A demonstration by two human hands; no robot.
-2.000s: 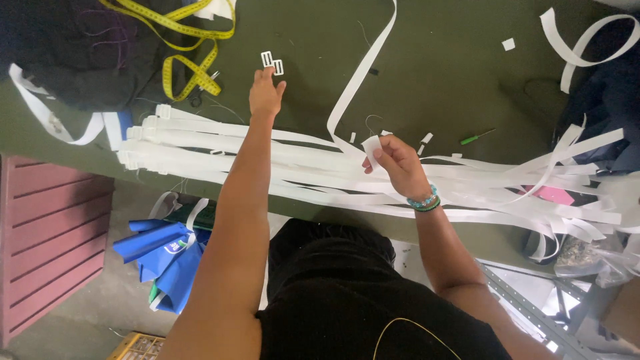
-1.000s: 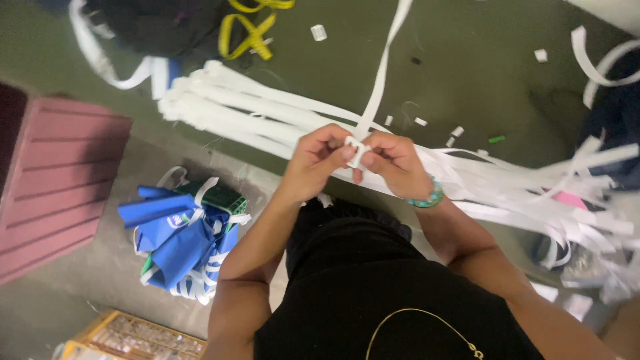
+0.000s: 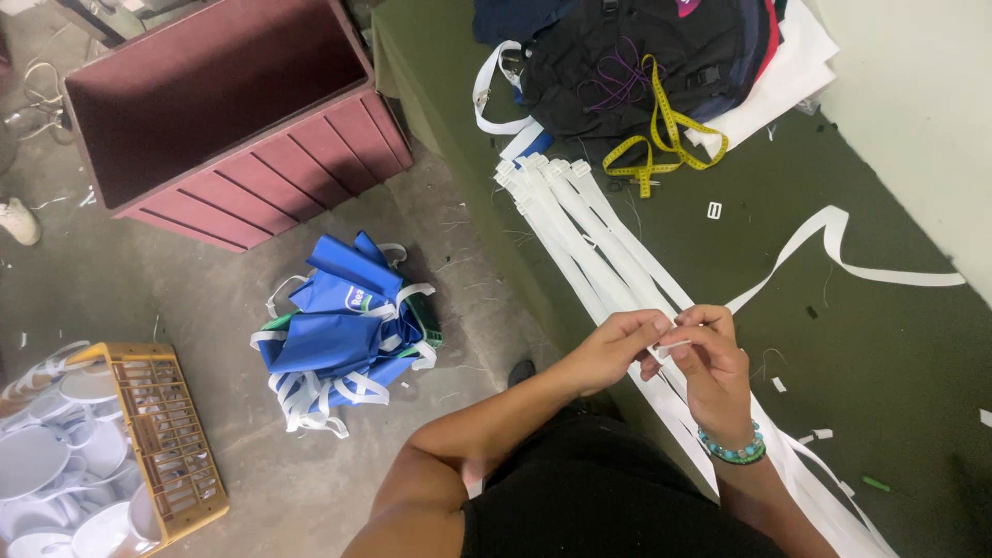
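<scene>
My left hand (image 3: 624, 349) and my right hand (image 3: 713, 360) meet over the table's near edge, both gripping a small white plastic strap buckle (image 3: 668, 347). A loose white webbing strap (image 3: 802, 232) runs from my right hand across the green table to the right. Beneath my hands lies a bundle of white webbing straps (image 3: 612, 263), with buckles on its far-end tips. One separate white buckle (image 3: 714, 210) lies on the table beyond the bundle. My fingers partly hide the held buckle and how the strap passes through it.
A yellow tape measure (image 3: 666, 147) and a black bag (image 3: 573, 70) lie at the table's far end. On the floor are a maroon bin (image 3: 271, 170), blue printed bags (image 3: 333, 310) with white straps, and a yellow crate (image 3: 167, 442) of white items. Webbing scraps (image 3: 823, 434) dot the table.
My left hand, two seconds ago at a pair of buckles on the table, is now beside my right hand at the strap. One buckle remains on the table. The view has swung toward the floor bins.
</scene>
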